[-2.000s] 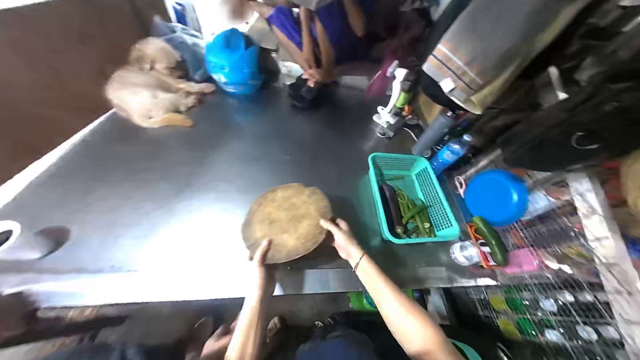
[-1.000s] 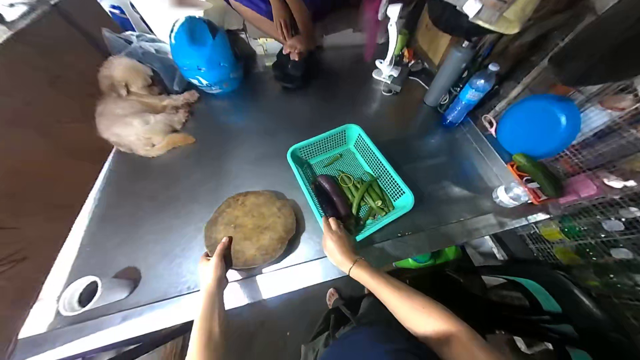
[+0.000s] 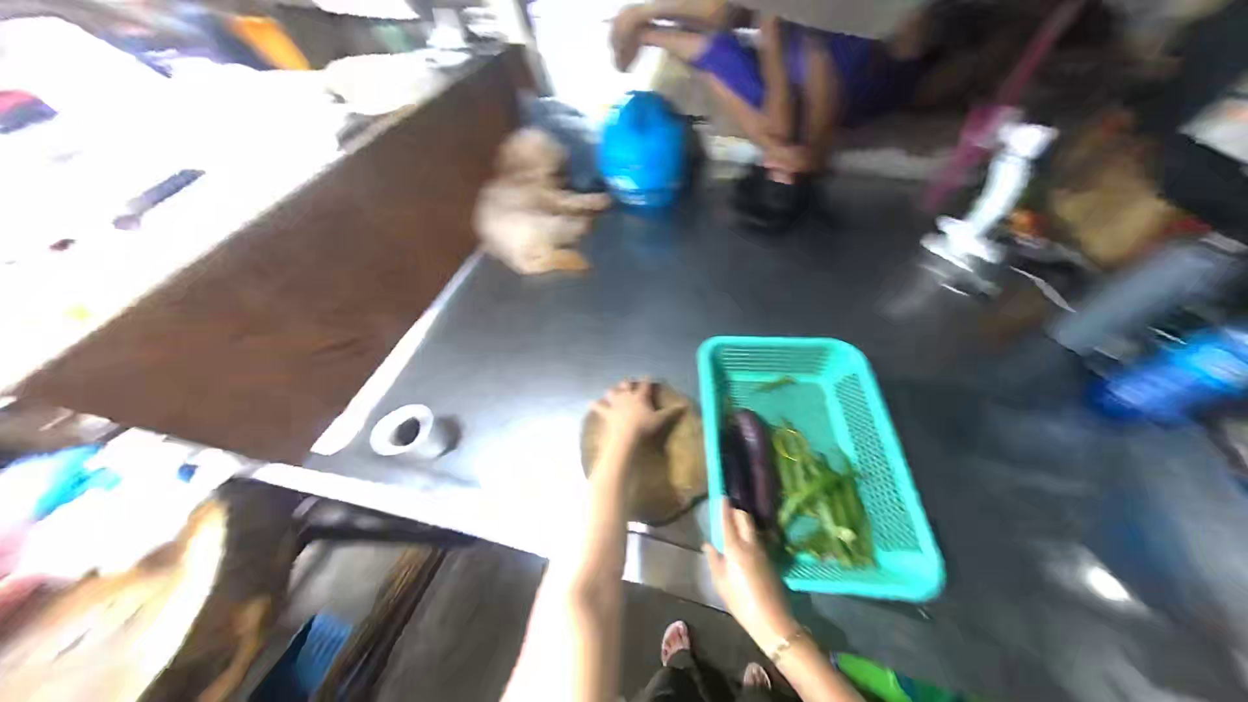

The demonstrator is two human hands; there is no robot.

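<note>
My left hand (image 3: 634,411) lies spread on top of a round wooden board (image 3: 663,468) near the table's front edge. Just right of the board, and close against it, stands a teal plastic basket (image 3: 885,463). My right hand (image 3: 746,564) grips the near left rim of this basket. Inside are dark purple eggplants (image 3: 756,463) on the left, with long green vegetable pods (image 3: 824,502) beside them. The view is blurred, so the fingertips do not show sharply.
Around the dark metal table (image 3: 663,302) are a white roll (image 3: 400,431), a light-furred animal (image 3: 536,205), a blue plastic bag (image 3: 643,146), a white device on a stand (image 3: 990,205) and a blue bottle (image 3: 1180,375). A person (image 3: 799,78) sits beyond the far edge.
The basket, first well right of the board, now stands close beside it. My left hand has gone from the board's near edge to its top. My right hand left the board for the basket. The view has swung left.
</note>
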